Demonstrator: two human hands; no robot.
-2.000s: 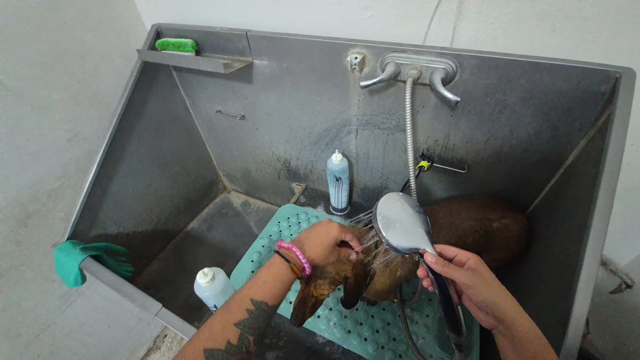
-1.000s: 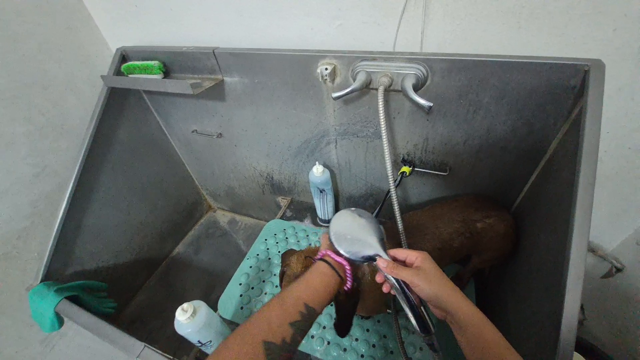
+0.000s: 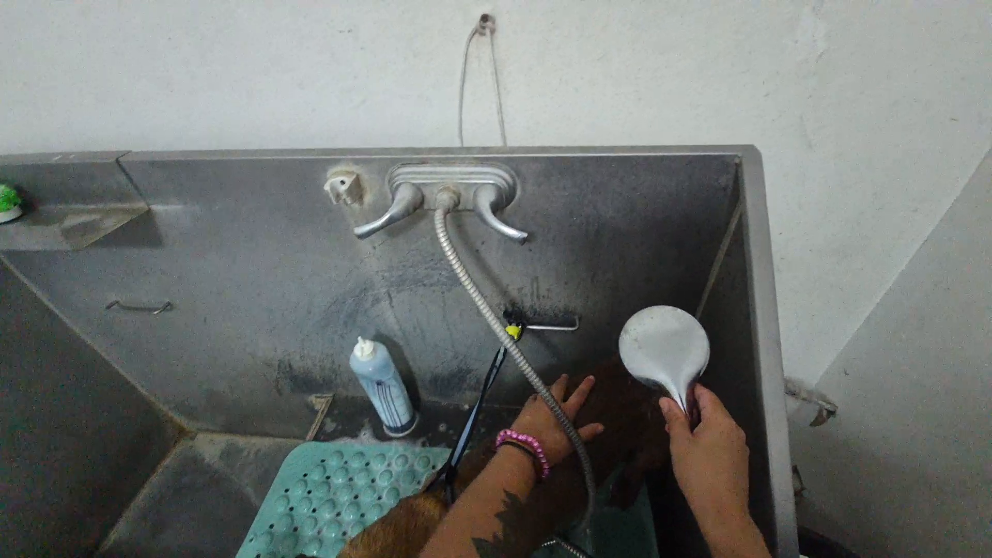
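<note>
A brown dog (image 3: 620, 418) stands in a metal wash tub, partly hidden by my arm and the hose. My left hand (image 3: 552, 422), with a pink beaded bracelet at its wrist, lies on the dog's back with fingers spread. In my right hand (image 3: 707, 449) is the handle of a chrome shower head (image 3: 664, 345), held over the dog's rear at the right. The metal shower hose (image 3: 496, 318) runs from the wall tap down across my left hand. A dark leash (image 3: 473, 418) goes from the dog's neck area to a wall hook. Whether water flows cannot be seen.
A blue bottle (image 3: 384, 391) stands by the back wall, beside a green bath mat (image 3: 333, 488) with suction bumps. Two tap levers (image 3: 391, 213) stick out above. A metal ledge (image 3: 85, 221) holds a green brush (image 3: 8, 203) at the far left. The tub's right rim (image 3: 763, 349) is near my right hand.
My left hand has moved from the dog's head and neck to its back. The shower head has moved right, toward the dog's rear. The view has shifted right and up.
</note>
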